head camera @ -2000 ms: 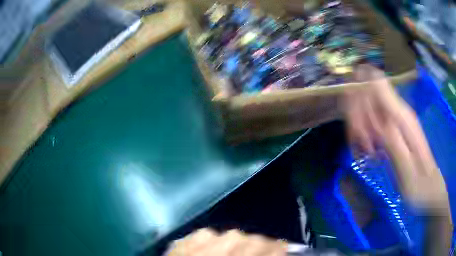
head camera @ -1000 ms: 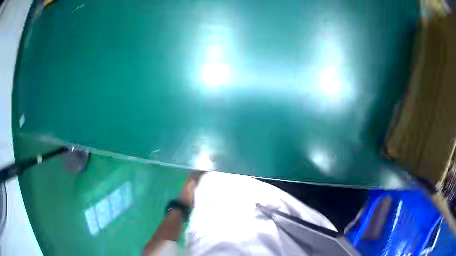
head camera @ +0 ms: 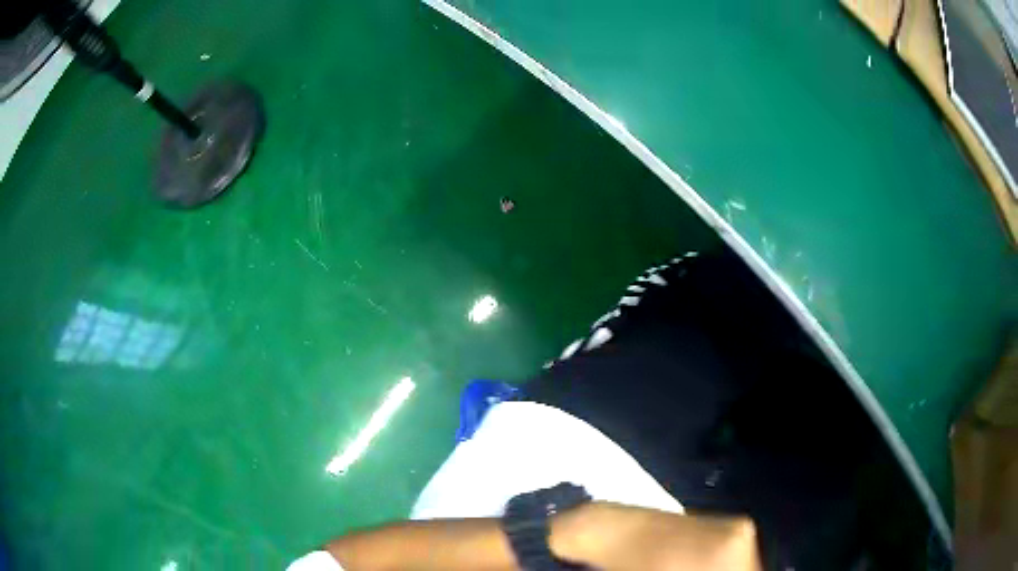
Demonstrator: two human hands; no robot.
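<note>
My left hand (head camera: pixel 670 538) is at the bottom edge, in front of my white top, with a black watch (head camera: pixel 538 524) on the wrist. Its fingers are cut off or hidden, so I cannot tell whether it holds anything. My right hand is not in view. Part of a dark panel with a pale border (head camera: pixel 988 84) lies on brown cardboard (head camera: pixel 932 67) at the upper right, on the green bench (head camera: pixel 714 84).
The bench's pale edge (head camera: pixel 770 279) curves down the right side. A brown carton (head camera: pixel 988 485) shows at the lower right. A black pole with a round base (head camera: pixel 212 145) stands on the green floor (head camera: pixel 301 268) at the upper left. A small blue item (head camera: pixel 480 402) is beside my white top.
The view has swung from the bench to the floor. My left forearm now crosses the bottom. The grey panel seen low by my white top and the blue basket have left view.
</note>
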